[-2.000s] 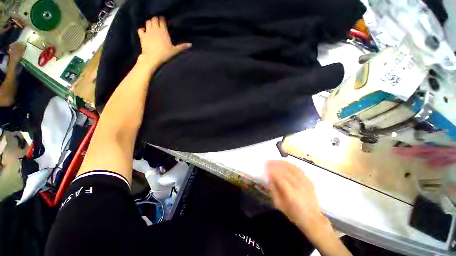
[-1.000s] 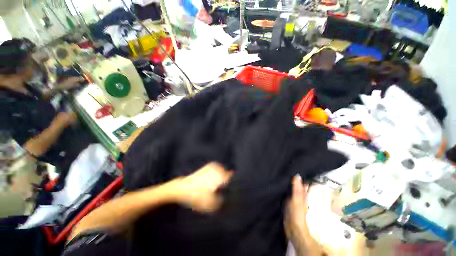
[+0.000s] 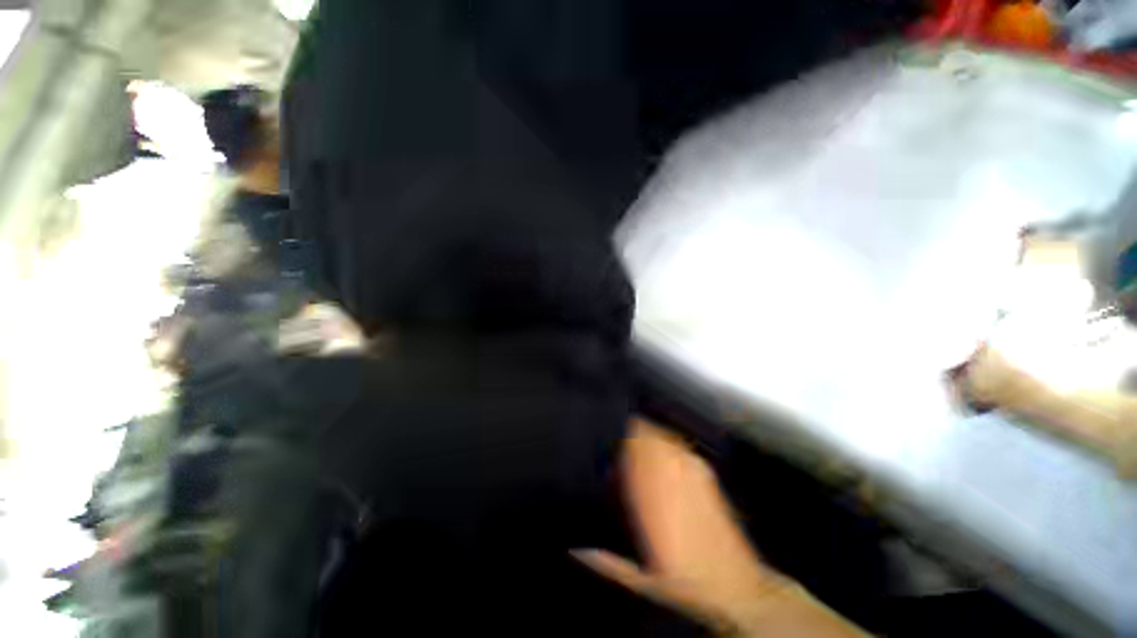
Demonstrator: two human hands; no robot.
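The picture is strongly blurred. The black garment (image 3: pixel 486 249) fills the middle from the top edge down, bunched and hanging past the table's front edge. My right hand (image 3: pixel 680 517) is at the garment's lower right side, with the thumb apart from the fingers; blur hides whether it grips the cloth. A small skin-coloured patch (image 3: pixel 318 328) shows at the garment's left edge; I cannot tell whether it is my left hand.
The white table (image 3: pixel 810 274) lies to the right, its worn front edge running diagonally down right. Part of the tan machine bed (image 3: pixel 1060 411) is at the right edge. Red basket parts (image 3: pixel 960 23) show at the top right. A blurred person (image 3: pixel 243 137) is at the left.
The view has swung and blurred. The garment has shifted left off much of the table, baring the white top. My right hand has moved from beside the machine to the garment's lower side.
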